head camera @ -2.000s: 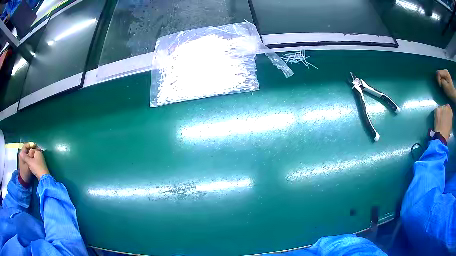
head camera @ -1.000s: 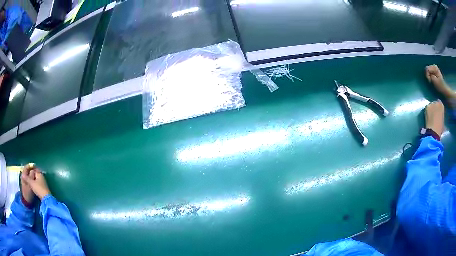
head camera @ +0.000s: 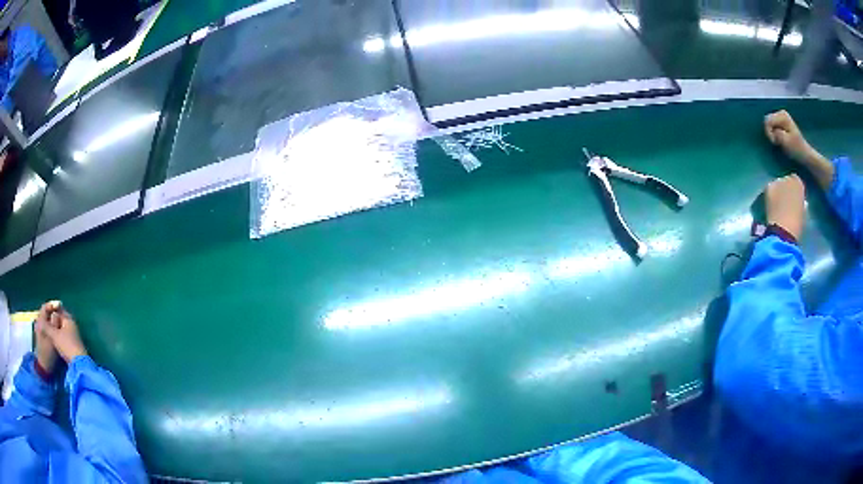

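Neither of my hands is in view. A clear plastic bag of whitish cable ties [head camera: 336, 175] lies flat at the bench's far edge, glaring white, partly over the pale edging. Its narrow open end points right, beside loose thin white cable ties [head camera: 490, 140]. Diagonal cutters [head camera: 610, 184] lie on the green bench [head camera: 227, 331] right of the bag. Their white-and-black handles are spread and point towards the near right, and their short jaws point away.
A co-worker's clasped hands [head camera: 55, 331] are at the far left. Another person's fists [head camera: 783, 203] rest at the right, near a thin dark loop [head camera: 730, 268]. Dark panels [head camera: 530, 57] run behind the bench. Blue cloth [head camera: 606, 461] shows at the bottom edge.
The camera view has shifted, so the bag, loose ties and cutters appear further left. More of the person at the right shows. The bag and cutters keep their places on the bench.
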